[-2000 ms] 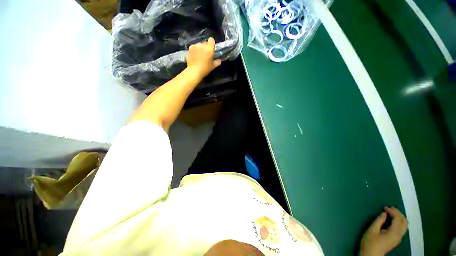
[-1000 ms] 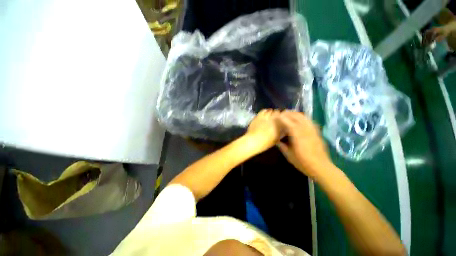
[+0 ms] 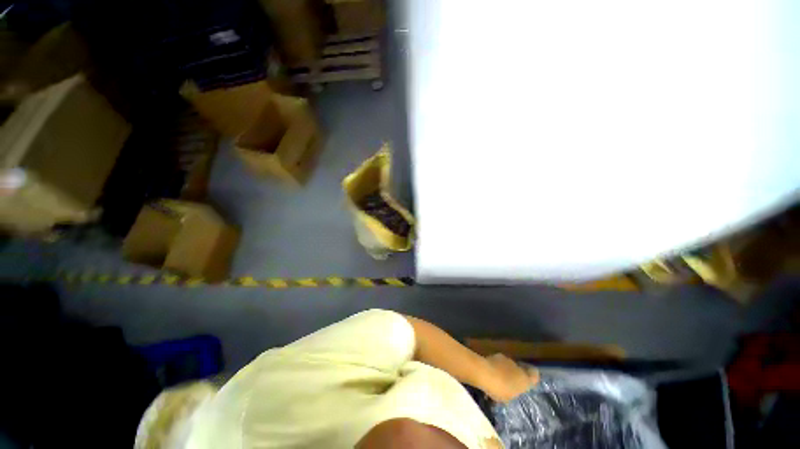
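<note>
The black crate is at the lower right, cut off by the bottom edge. A clear plastic liner is bunched over its rim and inside it. My left hand is at the crate's near corner, fingers curled on the liner's edge; it is slightly blurred, and the exact grip is hard to see. My right hand is not in view.
A large white panel fills the upper right. Open cartons stand on the grey floor at left. A tan sack with dark contents stands by the panel. Yellow-black tape crosses the floor. A blue object is at lower left.
The view has swung left, so the green bench and the bag of rings are out of the picture. My right hand, which was beside my left at the crate rim, has left the view.
</note>
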